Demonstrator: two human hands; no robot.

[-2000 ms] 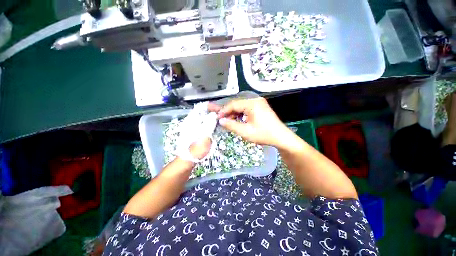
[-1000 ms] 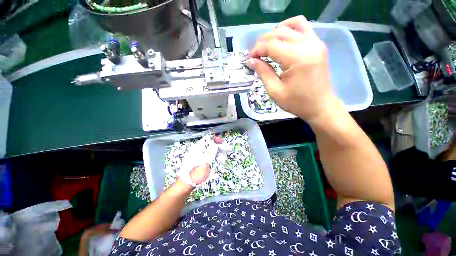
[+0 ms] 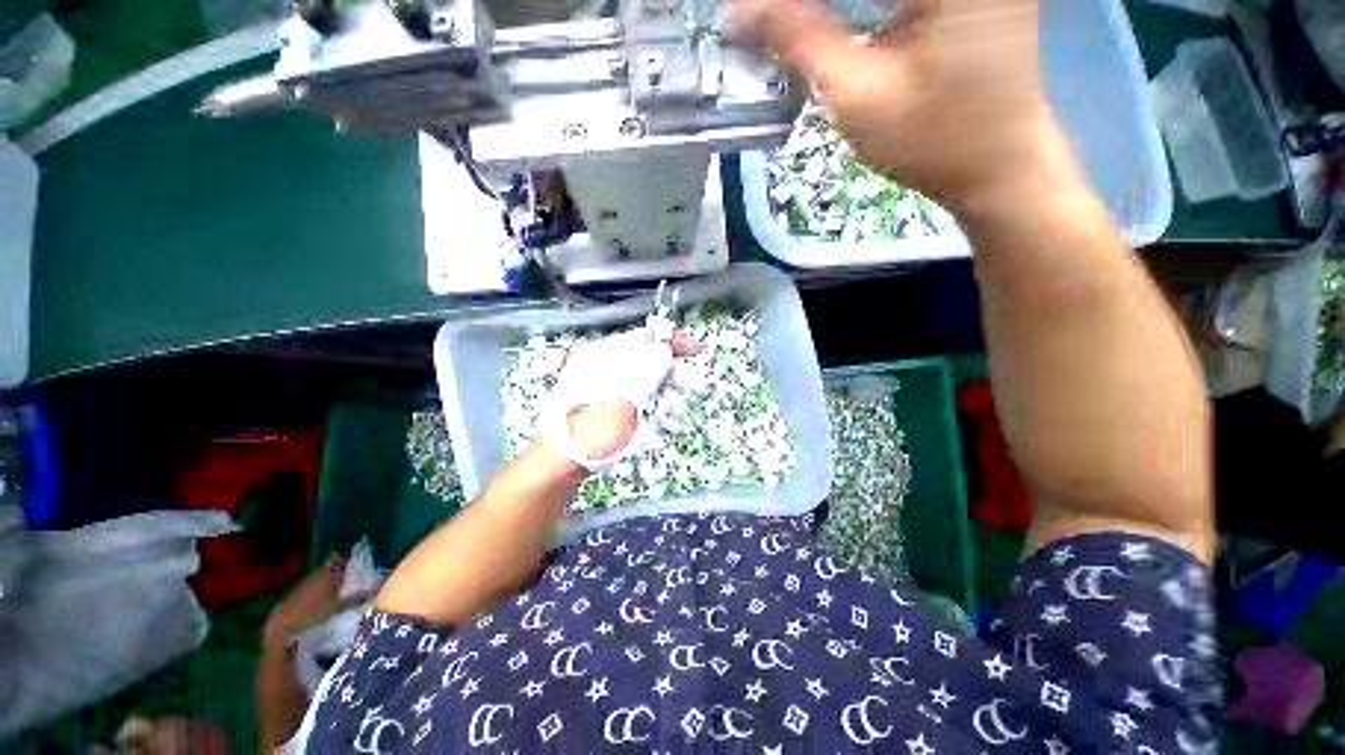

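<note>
My left hand [image 3: 609, 378], in a thin white glove with a band at the wrist, is over the pieces in the translucent lap tub [image 3: 454, 398]. A small white piece [image 3: 665, 305] stands up at its fingertips and looks held. My bare right hand [image 3: 944, 111] is raised at the right end of the silver machine arm [image 3: 575, 126], near the top edge of the picture. It is blurred, and I cannot tell if its fingers hold anything. The lap tub is full of small silver-white and green pieces [image 3: 723, 421].
A larger pale output tub [image 3: 1149, 177] with pieces stands right of the machine on the green bench [image 3: 207, 251]. A small clear tub [image 3: 1221, 126] is beyond it. A dark green crate [image 3: 956, 472] of greyish pieces is below. Red crates and another person's arm [image 3: 288, 634] show lower down.
My right hand went from beside my left hand up to the machine arm's right end, and its fingers now look more spread. The view has shifted, so the bowl behind is no longer visible.
</note>
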